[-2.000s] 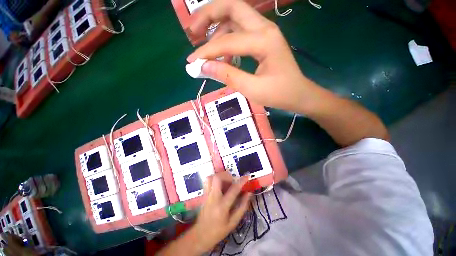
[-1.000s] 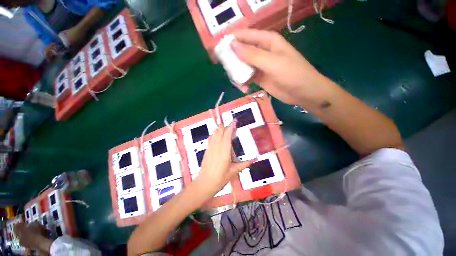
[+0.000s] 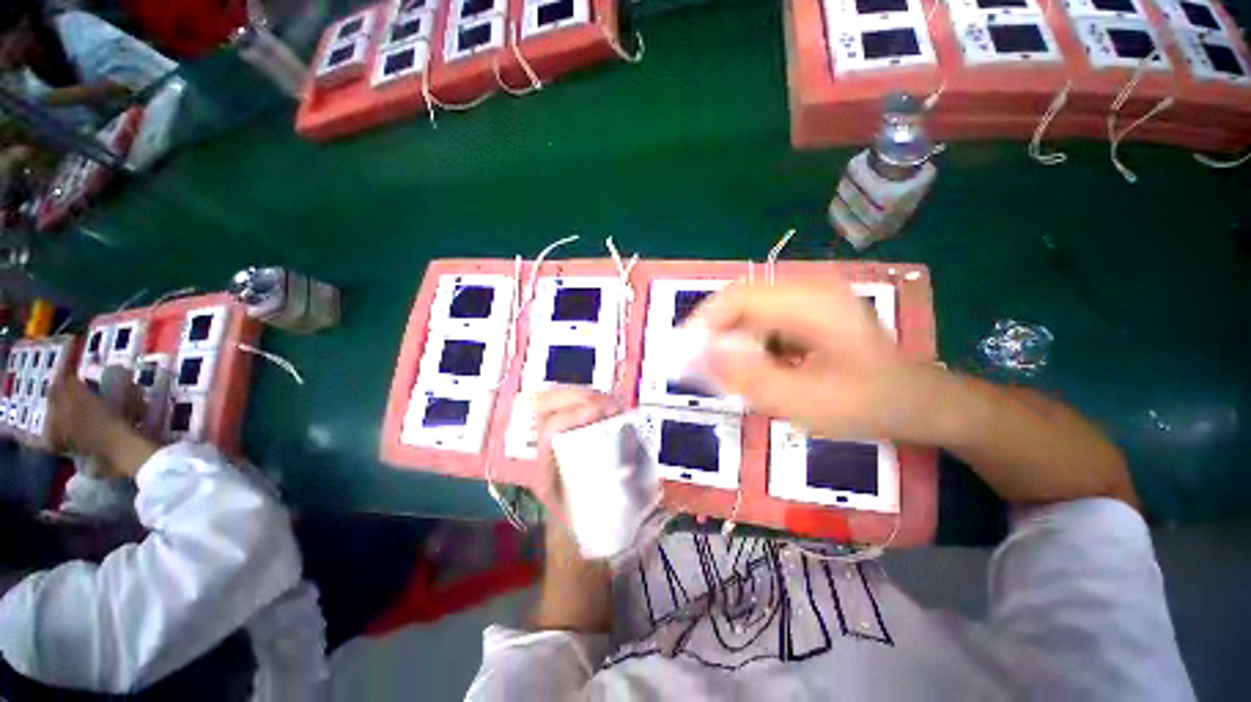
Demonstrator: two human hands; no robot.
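A pink foam tray point(image 3: 408, 398) lies in front of me, with white digital cameras point(image 3: 836, 466) in columns, dark screens up. My left hand point(image 3: 569, 422) grips a white camera point(image 3: 608, 487) at the tray's near edge, tilted and blurred, no screen showing. My right hand point(image 3: 809, 359) is blurred over the two right columns, fingers bent together. White shows at its fingertips, but I cannot tell a wipe from the camera behind. It hides parts of several cameras. White straps lie between the columns.
Solvent bottle point(image 3: 882, 192) stands beyond the tray, another bottle point(image 3: 291, 299) at left. Stacked trays point(image 3: 947, 119) are at far right, another tray point(image 3: 360, 113) at far left. Crumpled clear plastic point(image 3: 1015, 346) lies right. A person's sleeve point(image 3: 179, 576) and hand work at a left tray point(image 3: 240, 364).
The view has turned and shifted, showing the bottle beyond the tray. The white camera held by my right hand is now seemingly in my left. My right hand has come down over the tray.
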